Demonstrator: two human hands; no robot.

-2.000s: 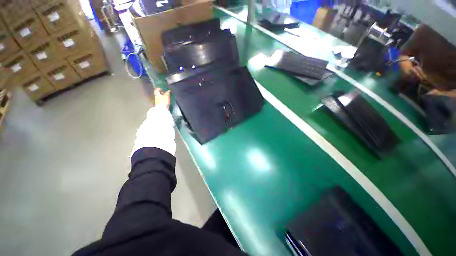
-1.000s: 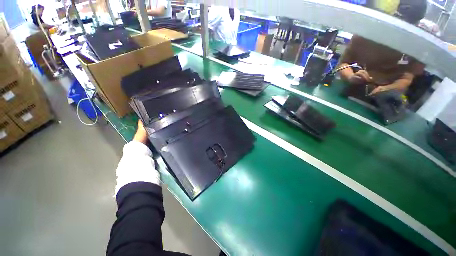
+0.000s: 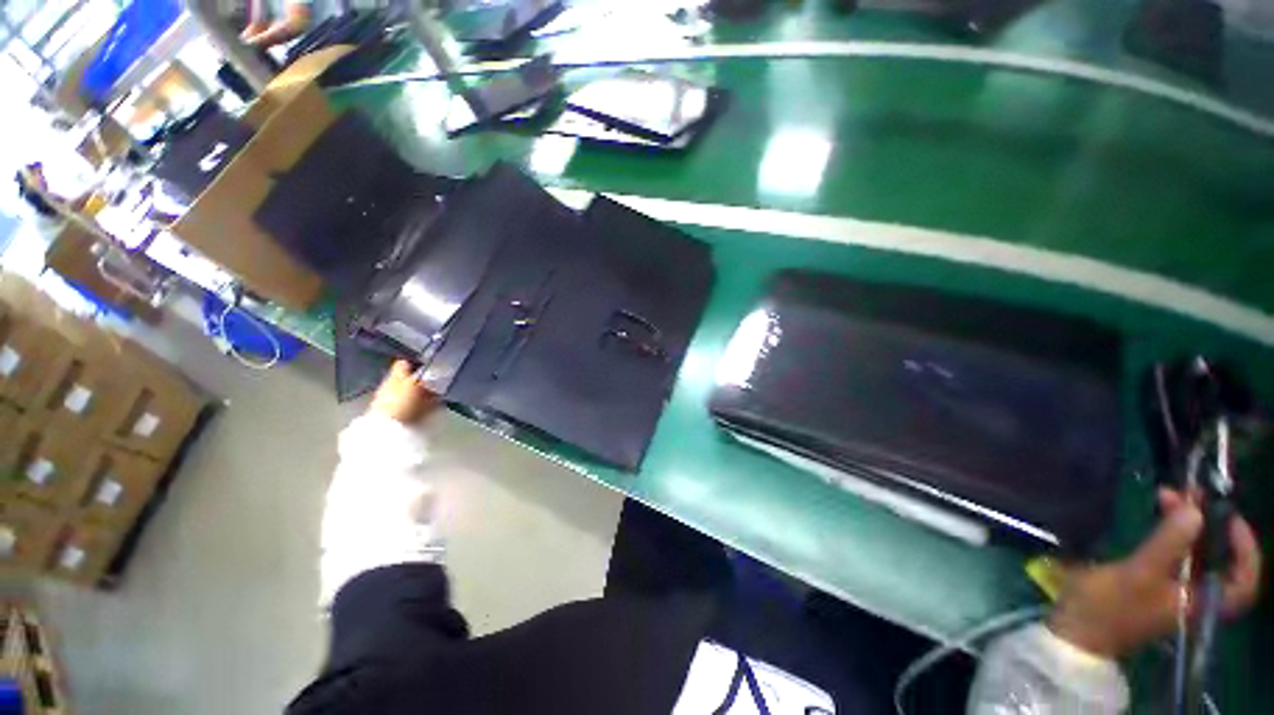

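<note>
My left hand (image 3: 403, 393) is at the near edge of a fanned side pile of overlapping black panels (image 3: 580, 314). Its fingertips are partly hidden at the panel edges, so its grip is unclear. Small dark cable loops lie on the panels' backs. My right hand (image 3: 1153, 576) is at the far right, closed around the dark handle of a soldering iron (image 3: 1213, 538), blurred, beside the dark iron stand (image 3: 1188, 398). The work stack of glossy black panels (image 3: 922, 398) lies between my hands, with a pale lower edge.
The green bench mat (image 3: 894, 168) has a white line behind the stacks. More panels (image 3: 636, 109) lie beyond it. An open carton (image 3: 252, 231) stands past the side pile. Stacked cartons (image 3: 91, 419) stand on the floor at left. A pale cable hangs near my right sleeve.
The view has swung right, bringing the whole work stack and my right hand with the iron into the picture. My left hand remains at the side pile's near edge. The panels there look more spread.
</note>
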